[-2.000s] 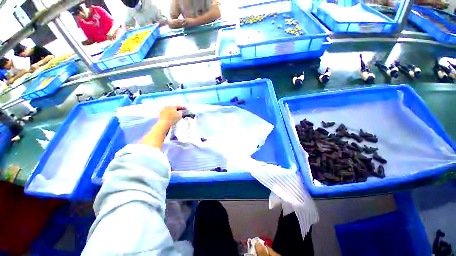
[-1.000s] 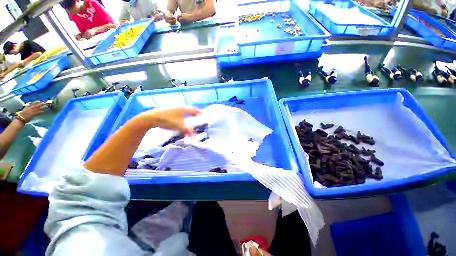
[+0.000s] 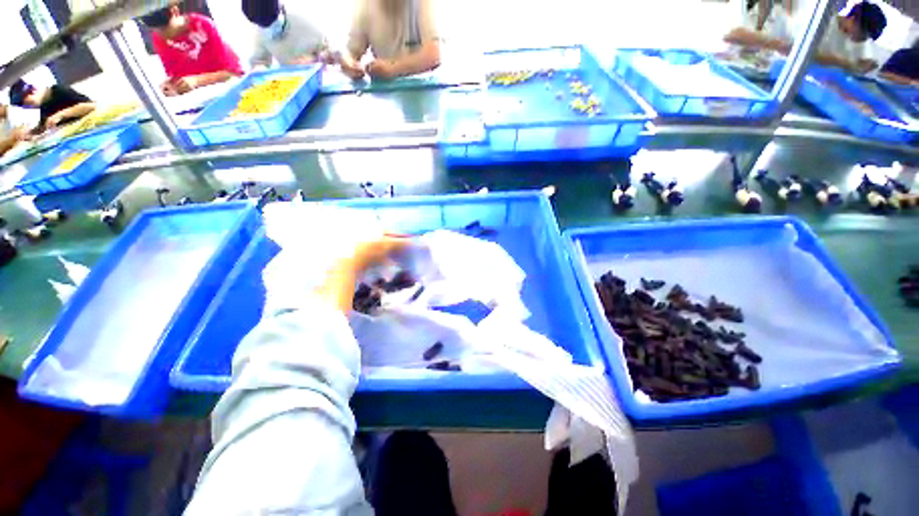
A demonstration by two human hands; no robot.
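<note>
My left hand (image 3: 365, 266) is blurred and reaches into the middle blue tray (image 3: 403, 382), over a rumpled white liner cloth (image 3: 474, 264). Dark moulded parts (image 3: 388, 289) lie in a small group beside and under its fingers. Whether the fingers grip the cloth or a part cannot be told. A few more dark parts lie near the tray's front and back edges. One striped end of the liner hangs over the front edge. My right hand is not in view.
The right blue tray (image 3: 746, 403) holds a dense heap of dark parts on a white liner. The left tray (image 3: 76, 398) has a white liner. Black pieces with pale ends (image 3: 747, 197) stand along the green surface behind. People work opposite.
My left hand has moved within the middle tray, and the liner is bunched differently, with dark parts now grouped by the hand. My right hand has dropped out of view at the bottom.
</note>
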